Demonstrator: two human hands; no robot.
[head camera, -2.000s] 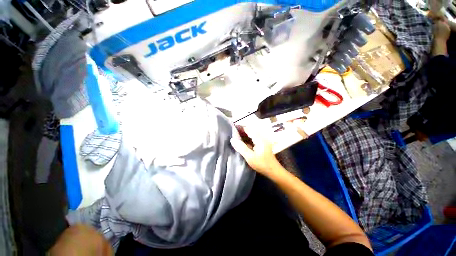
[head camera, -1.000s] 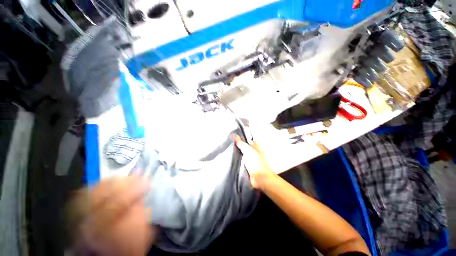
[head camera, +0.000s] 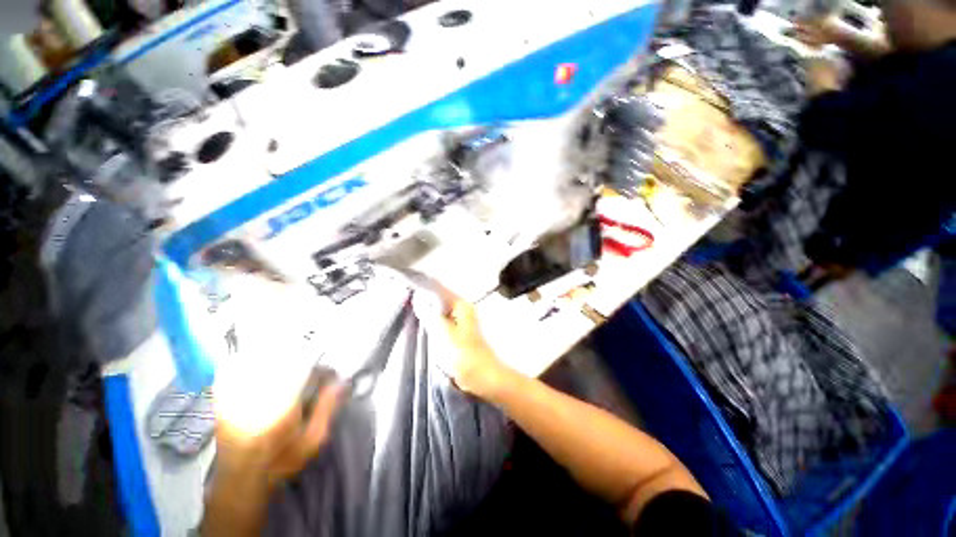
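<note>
The grey garment (head camera: 393, 451) hangs in folds over the table's front edge, with its upper part under the bright lamp by the needle area (head camera: 344, 275) of the white and blue sewing machine (head camera: 419, 121). My right hand (head camera: 461, 341) pinches the garment's edge just right of and in front of the needle area. My left hand (head camera: 278, 430) is blurred and overexposed, over the garment's left part, fingers pointing right. Whether it grips cloth cannot be told. A striped part (head camera: 180, 417) lies on the table at the left.
A dark phone (head camera: 540, 267), red scissors handles (head camera: 626, 236) and small tools (head camera: 566, 304) lie right of my right hand. A blue crate (head camera: 713, 441) with checked garments (head camera: 760, 367) stands at the right. Another person's dark sleeve (head camera: 881, 147) is at the upper right. A blue upright strip (head camera: 183, 325) stands left.
My left hand has come up from the lower left onto the garment. My right hand has moved closer to the needle area. The cloth is drawn into long folds. The camera view has shifted.
</note>
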